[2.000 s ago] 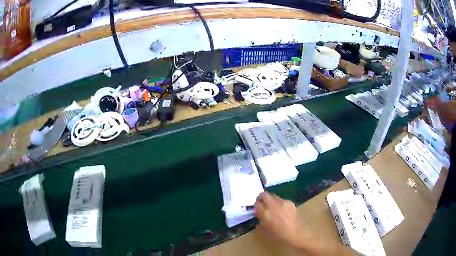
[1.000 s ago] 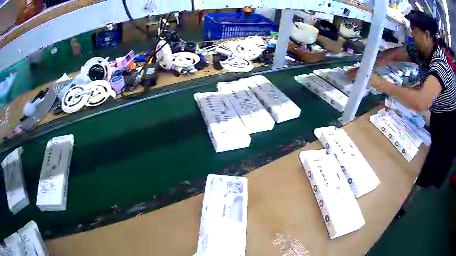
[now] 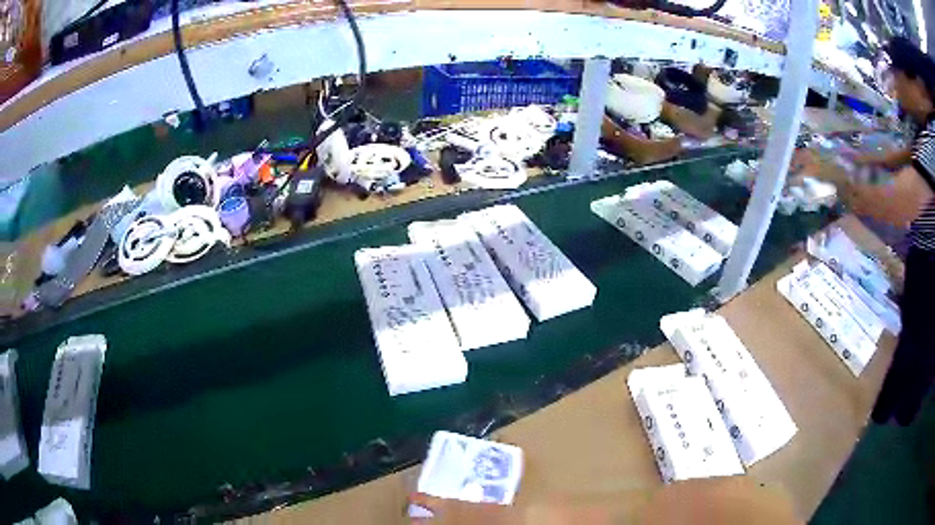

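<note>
A white box [image 3: 472,467] with dark print shows at the bottom centre, partly cut off by the frame. Fingers that look like my left hand [image 3: 456,508] lie over its lower end, mostly out of the picture. My right hand [image 3: 707,505] is a blurred skin-toned shape at the bottom edge, over the lower end of a closed white retail box [image 3: 685,429]; its fingers cannot be made out. Another closed box [image 3: 730,385] lies against that one on the brown bench cover [image 3: 574,431].
Three white boxes [image 3: 410,318] lie side by side on the green belt [image 3: 256,379], with more at left and right. A white post [image 3: 769,174] stands beside the belt. White rings [image 3: 195,234] and a blue crate [image 3: 497,90] are behind. A person [image 3: 912,185] stands at right.
The belt boxes nearest the centre have shifted left. My hand was on a box at the belt edge, then out of view; now hands show at the bottom. The other person has shifted right.
</note>
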